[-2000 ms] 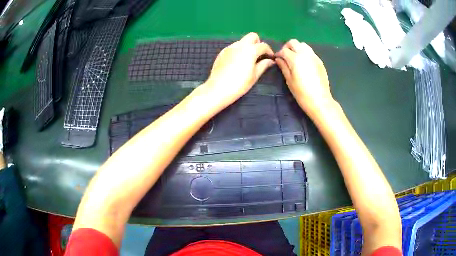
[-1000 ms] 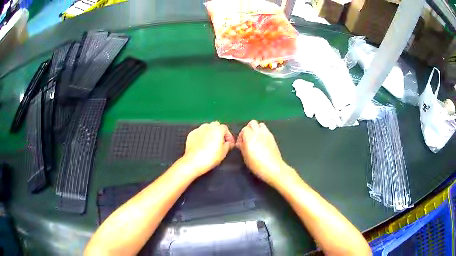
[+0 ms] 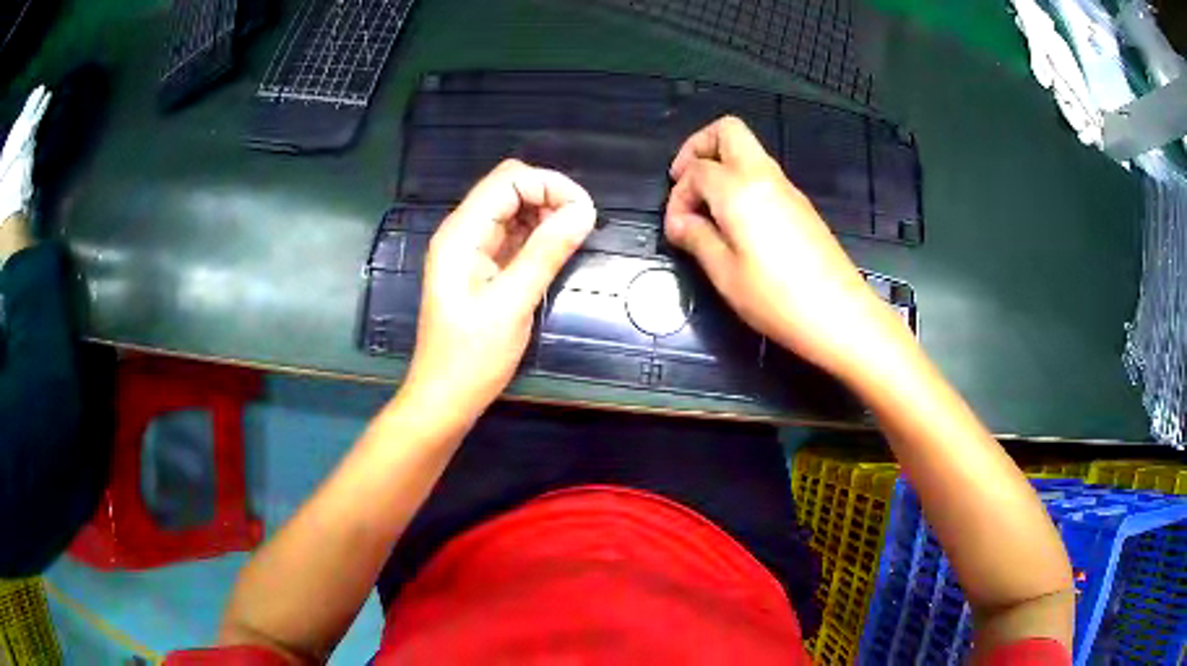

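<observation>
Two long black trimmer bases lie underside up in front of me. The nearer base has a central circle and lies along the bench edge. The farther base lies just beyond it, almost touching. My left hand is above the left part of the nearer base, thumb and fingertips pinched together; a small dark bit, perhaps an adhesive pad, shows at the tips. My right hand is above both bases, right of centre, fingers curled; its fingertips are partly hidden and I cannot tell whether they hold anything.
The pad sheet lies beyond the bases. Printed trimmer bases lie at the upper left. A white glove and clear plastic strips are at right. Blue crates stand below the edge. A neighbour's gloved hand shows at left.
The view has tilted down towards my lap. My hands have come back from the pad sheet to over the bases and moved apart. The pad sheet now lies slanted. The two bases now lie closer together.
</observation>
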